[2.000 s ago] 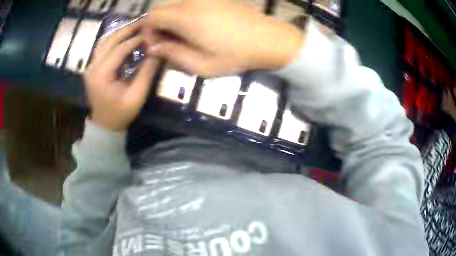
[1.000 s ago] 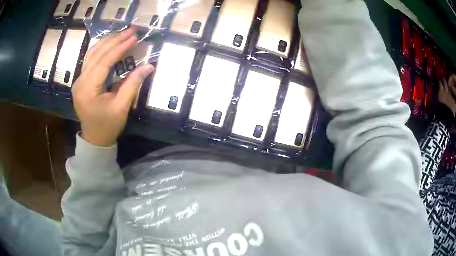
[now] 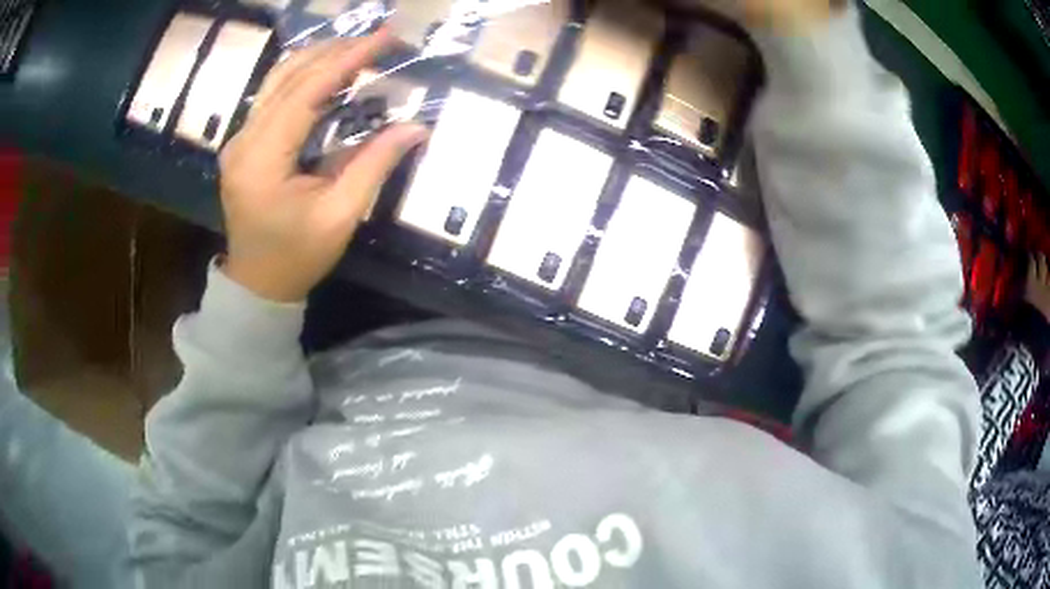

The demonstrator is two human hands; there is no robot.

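A black blister tray [image 3: 432,267] lies in front of me, with rows of gold back covers [image 3: 549,207] in its pockets. Each fully visible cover has a small black oval near its lower corner; the near row glares white. My left hand [image 3: 302,173] is over the tray's left part, holding a clear glossy sheet [image 3: 443,44] between thumb and fingers. Small black pieces [image 3: 366,113] show between thumb and fingers. My right hand [image 3: 794,12] is at the top edge, mostly cut off and blurred; its fingers and anything in them are hidden.
Another tray part with gold covers [image 3: 225,83] is left of my left hand. The dark green bench [image 3: 69,109] runs beneath. A brown cardboard box [image 3: 75,299] is at lower left. Red panels [image 3: 988,190] and a patterned sleeve [image 3: 1004,397] are at the right.
My right hand has moved from beside my left hand to the top edge, uncovering the tray's covers. My left hand stays over the tray's left part. The view has shifted slightly.
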